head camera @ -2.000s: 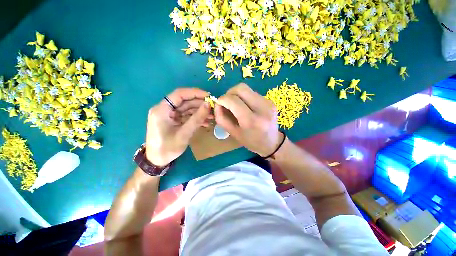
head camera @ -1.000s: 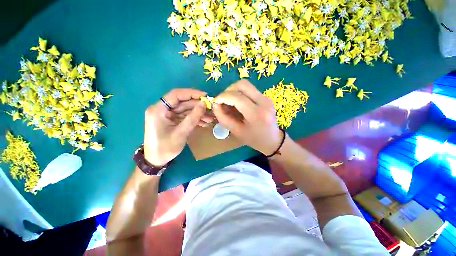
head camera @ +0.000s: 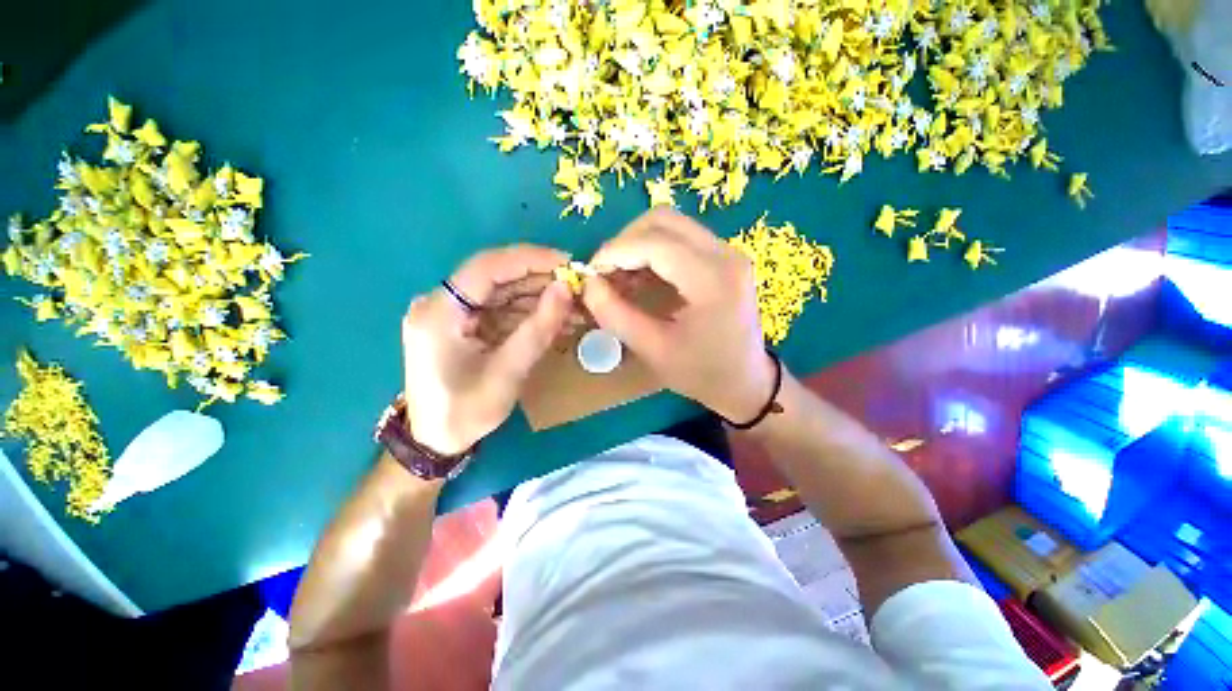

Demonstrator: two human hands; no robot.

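My left hand [head camera: 486, 344], with a ring and a watch, is shut on a small yellow-and-white body piece [head camera: 573, 277] at its fingertips. My right hand [head camera: 682, 311] meets it there, thumb and finger pinched at the piece's right side; a thin pale bit shows between them, too small to name surely. Below the hands lies a tan cardboard piece [head camera: 581, 401] with a round white spot [head camera: 599, 351]. A low pile of small yellow inserts [head camera: 788, 277] lies right of my right hand, partly hidden by it.
A large yellow-and-white heap [head camera: 730, 101] lies at the top. A smaller heap [head camera: 156, 263] lies left, above a white teardrop-shaped bottle [head camera: 165, 456] and a fine yellow pile [head camera: 57, 435]. Stray pieces [head camera: 919, 249] lie right. Blue crates [head camera: 1101, 432] and cardboard boxes [head camera: 1115, 601] stand beyond the table edge.
Both hands stay together at the piece. They have shifted slightly right, and my right fingers have changed their angle. The white spot is less covered than at first.
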